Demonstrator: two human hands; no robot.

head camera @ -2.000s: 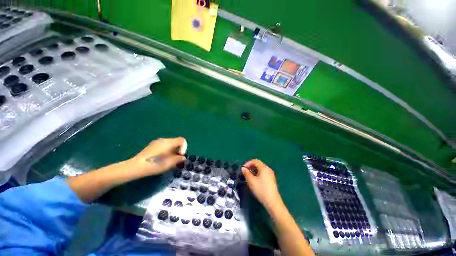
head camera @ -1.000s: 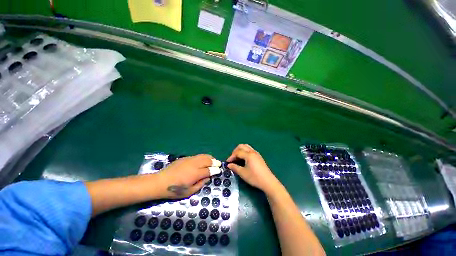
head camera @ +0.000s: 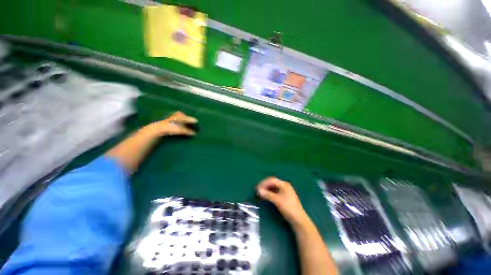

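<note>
My left hand [head camera: 176, 125] is stretched over the back of the green bench, with a black disc [head camera: 194, 127] at its fingertips; it is blurred. My right hand [head camera: 273, 192] is above the bench, just beyond the liner sheet's back right corner, with thumb and fingers curled together. A dark spot shows between these fingers, but I cannot tell whether it is a part. The clear, shiny liner sheet [head camera: 180, 236] with rows of small black rounds lies in front of me, with strong glare.
A stack of white trays [head camera: 81, 115] with black discs is at left. A second sheet of dark rows [head camera: 363, 217] and a greyish clear sheet [head camera: 417, 220] lie at right. A green partition [head camera: 371, 113] with a yellow card [head camera: 175, 36] and a picture sheet [head camera: 282, 80] stands behind.
My left hand has left the liner sheet and reached back and left. The loose disc no longer shows at its former place. My right hand is now apart from the left. The view has tilted.
</note>
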